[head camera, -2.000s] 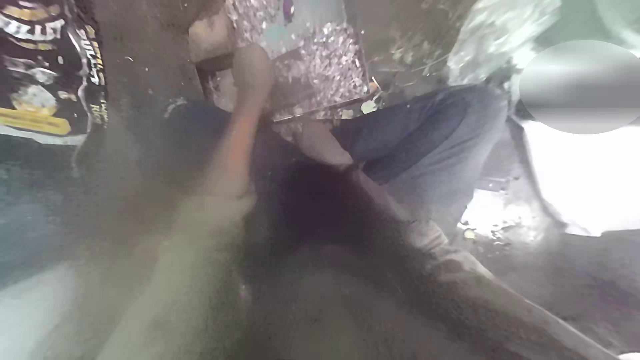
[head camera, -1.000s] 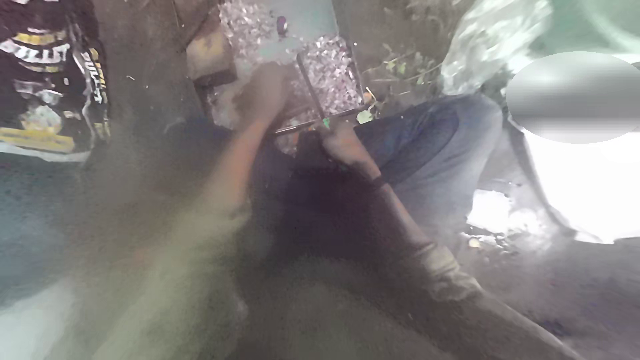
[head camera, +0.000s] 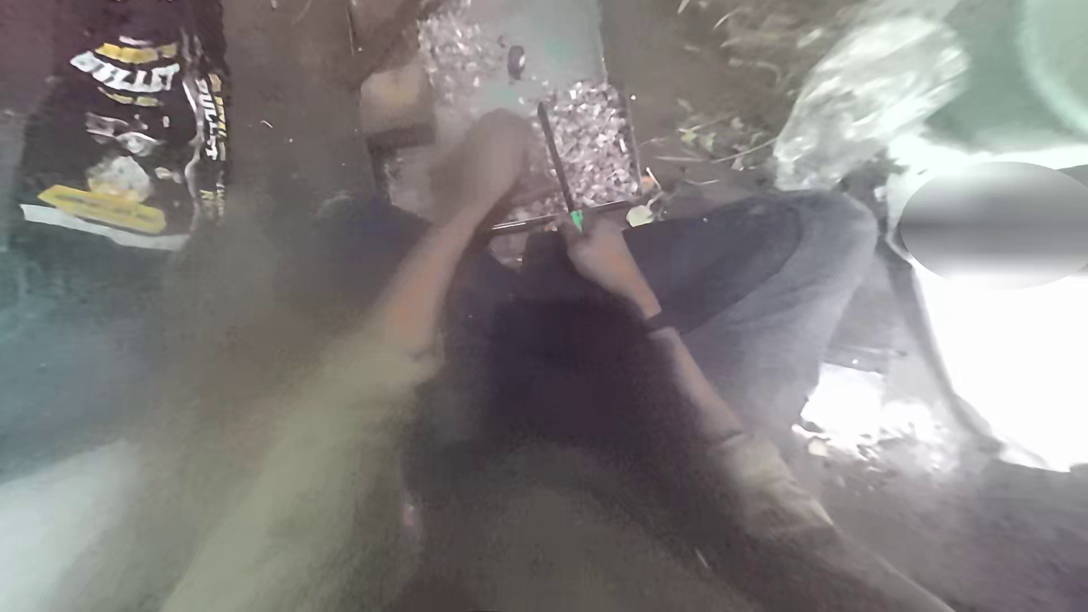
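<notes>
My right hand (head camera: 605, 253) is closed around the green end of a thin dark rod-like tool (head camera: 557, 157), whose far end points up over a shallow tray (head camera: 552, 34). Small pale chips or flakes (head camera: 591, 140) lie in the tray, thickest at its near right and upper left. My left hand (head camera: 489, 157) is blurred over the tray's near left part; whether its fingers hold anything is not clear. A small dark oval object (head camera: 516, 62) rests on the tray's bare upper surface.
Left of the tray is a brownish block (head camera: 398, 100). A black printed bag (head camera: 127, 127) lies at the far left. Clear plastic sheeting (head camera: 867, 93) and dry plant scraps (head camera: 722, 140) are on the right. My bent leg in dark trousers (head camera: 765, 255) borders the tray's near side.
The dark tool, not discernible two seconds ago, shows in my right hand one second ago and now. My left hand has moved about over the tray.
</notes>
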